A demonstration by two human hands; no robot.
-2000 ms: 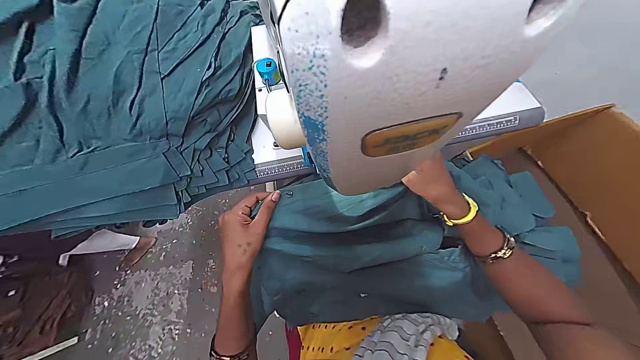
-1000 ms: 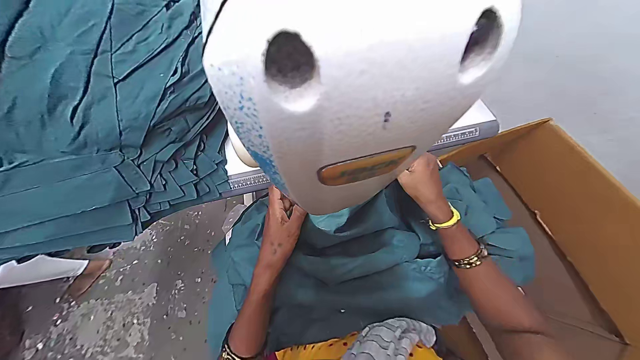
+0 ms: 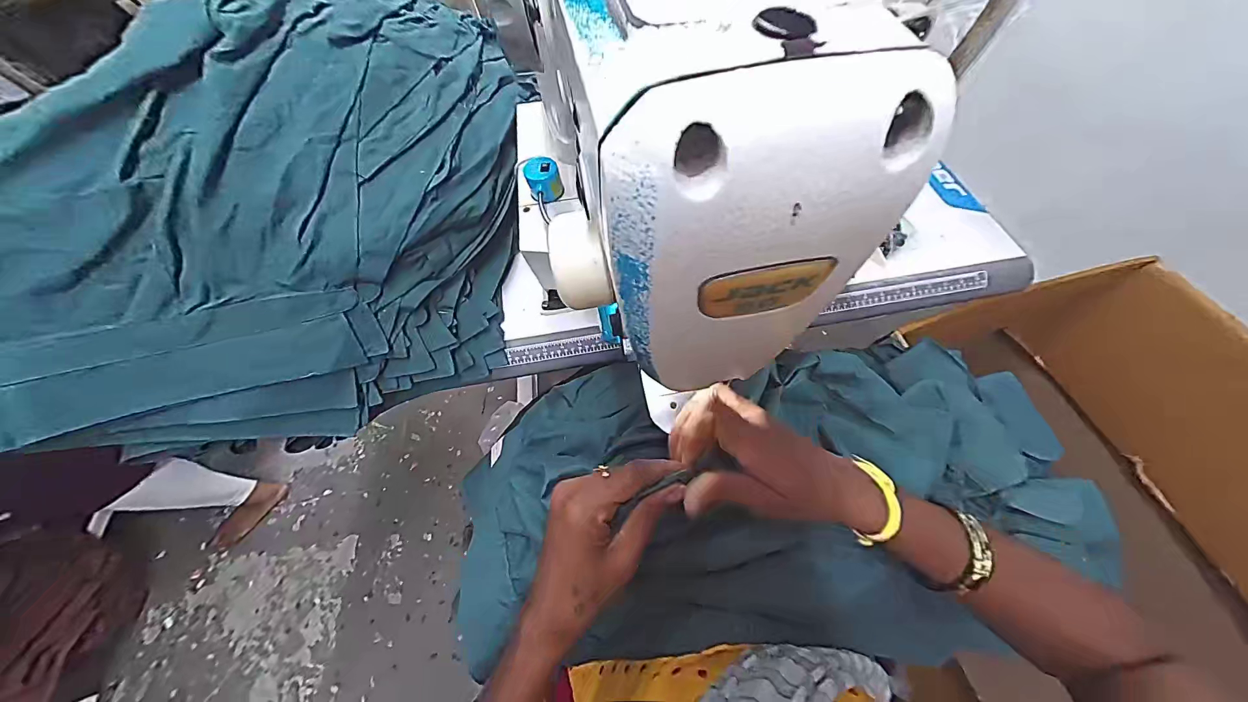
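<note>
A teal fabric garment (image 3: 780,585) lies bunched over my lap, below the head of a white Jack sewing machine (image 3: 770,224). My left hand (image 3: 600,531) pinches an edge of this cloth between thumb and fingers. Close against it, my right hand (image 3: 751,458) grips the same folded edge, with its fingers just under the machine head's lower end. A yellow bangle and a patterned bracelet are on my right wrist. The needle and presser foot are hidden behind the machine head.
A stack of teal garments (image 3: 244,244) covers the left side, beside the machine bed (image 3: 916,292) with its ruler strip. An open cardboard box (image 3: 1131,370) stands at right, with teal cloth reaching over it. A person's bare foot (image 3: 249,512) shows on the speckled floor (image 3: 312,565).
My right hand has come left and down from beside the machine head to meet my left hand. The view has shifted, showing more of the machine's top.
</note>
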